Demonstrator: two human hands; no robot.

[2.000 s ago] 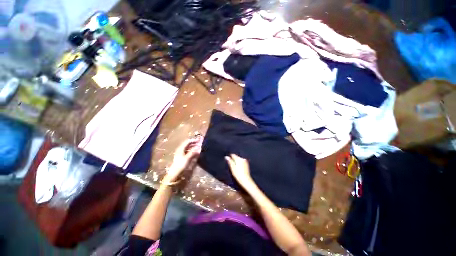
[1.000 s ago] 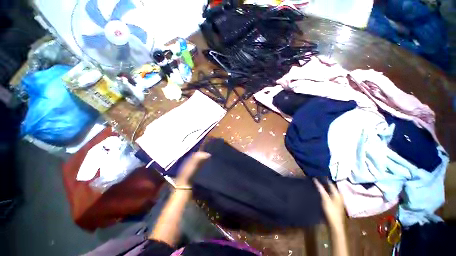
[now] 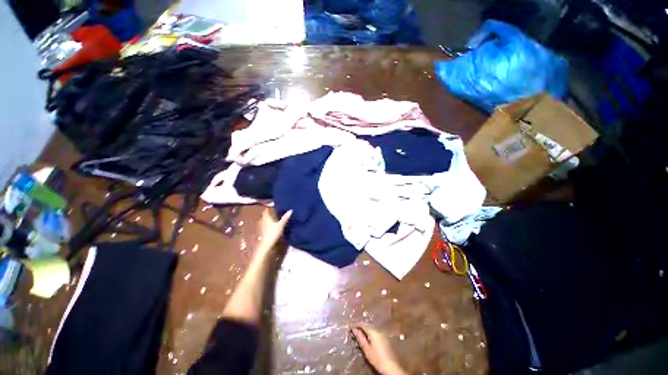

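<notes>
My left hand (image 3: 272, 225) is at the left edge of the navy garment (image 3: 311, 209) in the loose heap, thumb and fingers apart; no cloth shows gripped in it. My right hand (image 3: 375, 350) is low over the table near the bottom, loosely curled, with nothing visible in it. The heap also has pale pink garments (image 3: 366, 111), white garments (image 3: 351, 187) and a small black piece (image 3: 256, 182). A folded black garment (image 3: 113, 307) lies at the lower left, with a pale edge showing along its left side.
Black hangers (image 3: 146, 117) lie tangled at the left rear, above small bottles (image 3: 40, 194). Scissors (image 3: 450, 258) lie beside the dark garment stack (image 3: 564, 286) at right. A cardboard box (image 3: 527, 146) and a blue plastic bag (image 3: 505, 66) stand behind. Pale specks dot the brown table (image 3: 417, 315).
The folded black garment has gone from between my hands onto the left pile, covering the pale pink top. My left hand has reached the heap. The view has turned rightward and the fan is out of view.
</notes>
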